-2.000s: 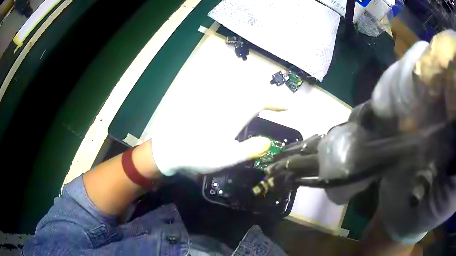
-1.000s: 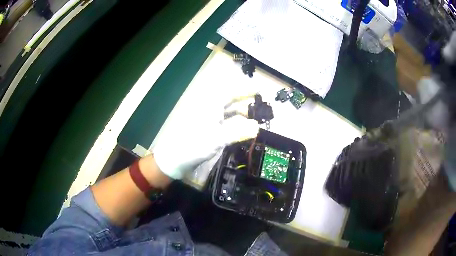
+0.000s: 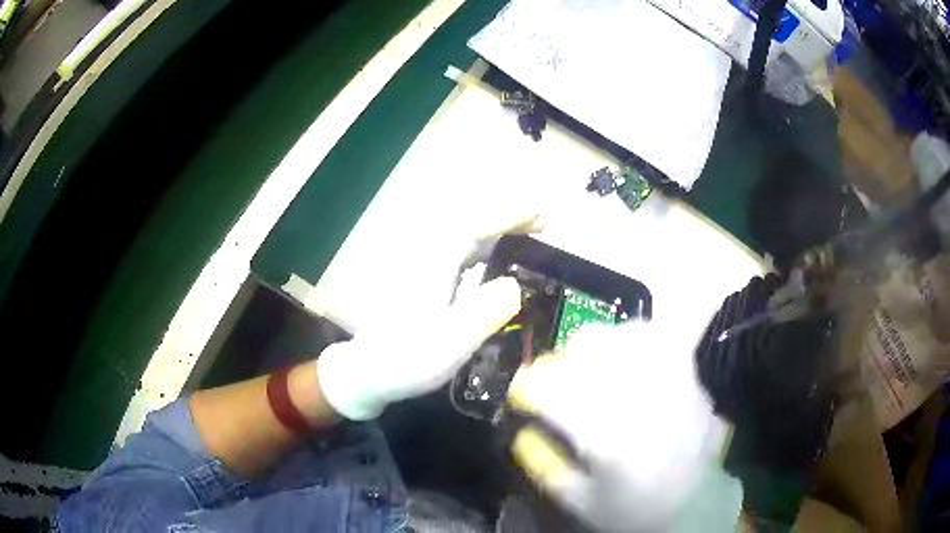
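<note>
The black housing [image 3: 594, 273] lies on the white sheet, with a green circuit board [image 3: 583, 315] and thin red and yellow wires inside. My left hand [image 3: 422, 349], in a white glove, is at the housing's left side, its fingers bent over the rim and interior. My right hand [image 3: 635, 411], gloved and blurred, covers the housing's lower right part with fingertips pointing inward. Whether either hand grips a small part or wire is hidden. The wired black part is not visible above the housing.
Small board assemblies [image 3: 633, 188] lie at the sheet's far edge, below a silvery bubble bag [image 3: 615, 78]. A black ribbed pile [image 3: 755, 364] is at right, near a brown paper sack [image 3: 901, 338]. A blurred tool [image 3: 833, 250] hangs there. The conveyor belt [image 3: 135, 198] is at left.
My right hand has let go of the power screwdriver and come in over the housing. The black part above the housing is no longer visible there. My left fingers have moved to the housing's upper left.
</note>
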